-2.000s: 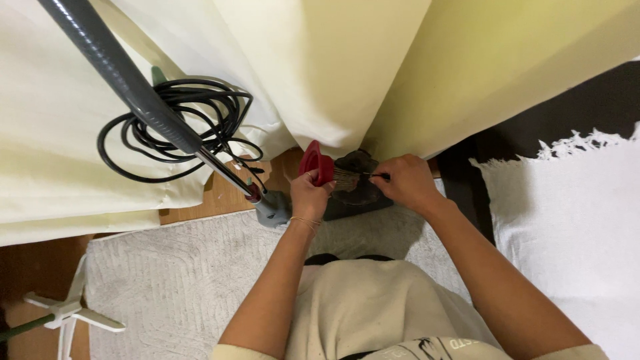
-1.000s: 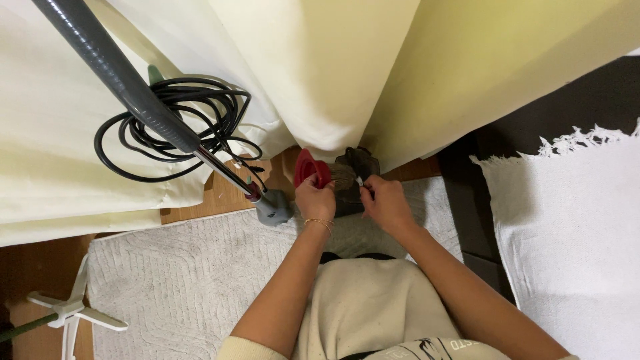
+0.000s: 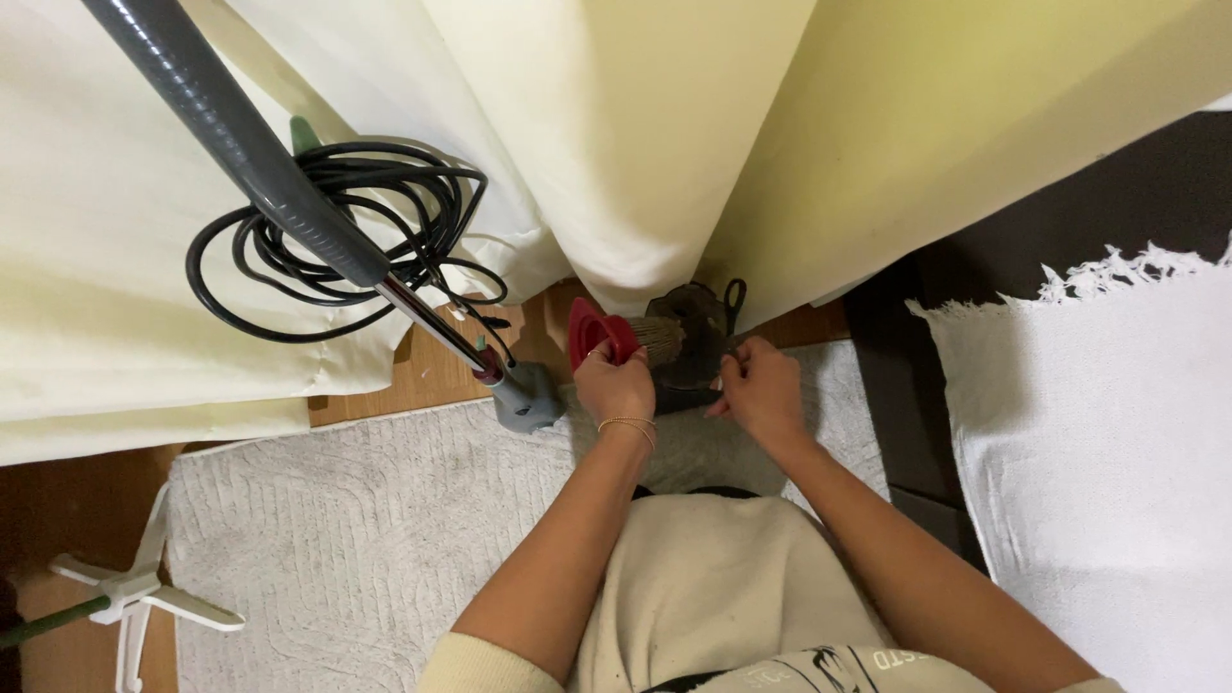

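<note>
My left hand [image 3: 619, 387] grips a red plastic frame [image 3: 599, 337] by its rim, and a pleated, dusty grey filter [image 3: 658, 341] extends from its right side. Just right of the filter is a dark, dust-covered container [image 3: 695, 332] with a black loop at its upper right. My right hand [image 3: 762, 390] is beside that container, its fingers drawn together at the tips. Whether anything small is pinched in them cannot be made out.
A vacuum cleaner's grey handle [image 3: 289, 202], its metal tube and grey floor head [image 3: 529, 399] lean at the left, with a coiled black cable [image 3: 385, 221]. Cream curtains [image 3: 635, 125] hang ahead. A pale rug [image 3: 375, 539], white stand [image 3: 135, 587] and fringed white cloth [image 3: 1097, 433] lie around.
The red frame, held close to upright one second ago, now shows its pleated filter side pointing right. My right hand has shifted slightly away from the dark container's upper part.
</note>
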